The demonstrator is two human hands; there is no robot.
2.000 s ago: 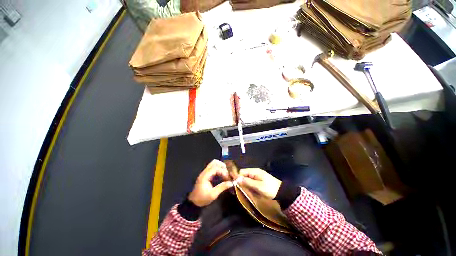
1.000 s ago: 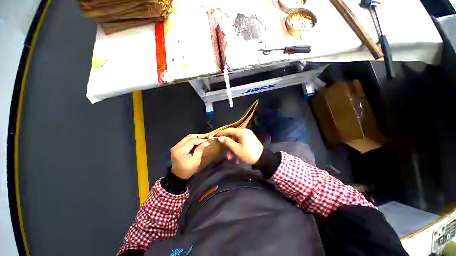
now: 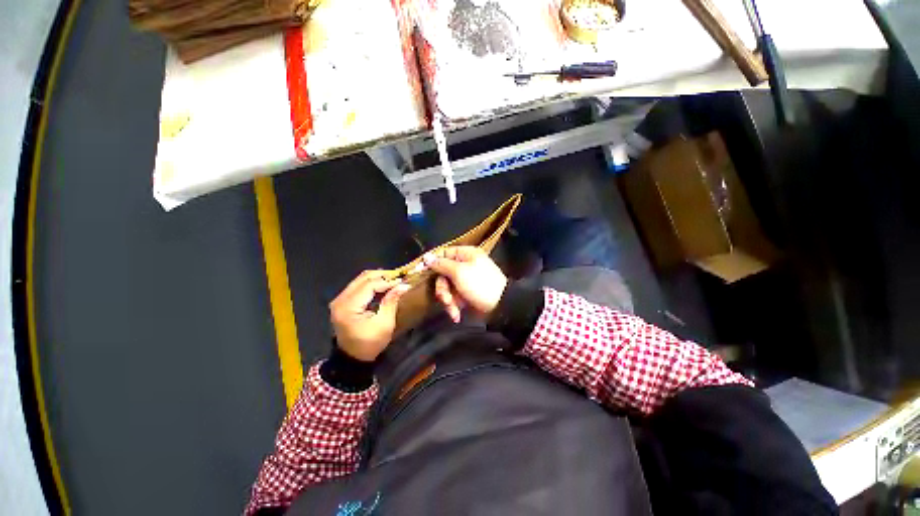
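A folded brown fabric panel with a thin gold line along its upper edge is held over my lap. My left hand grips its left end between thumb and fingers. My right hand pinches the same edge a little to the right, thumb and forefinger at a tiny whitish spot. I cannot tell what that bit is. The lower part of the panel is partly hidden behind my hands.
The white table has a silvery bar jutting from its front edge. On it are a screwdriver or awl, a parts ring, a wooden handle, a black handle and brown panels. A cardboard box stands below right.
The panel has swung so its far end points up and right. My right hand has shifted slightly along the edge. The view has tilted down, so the table sits higher in the picture.
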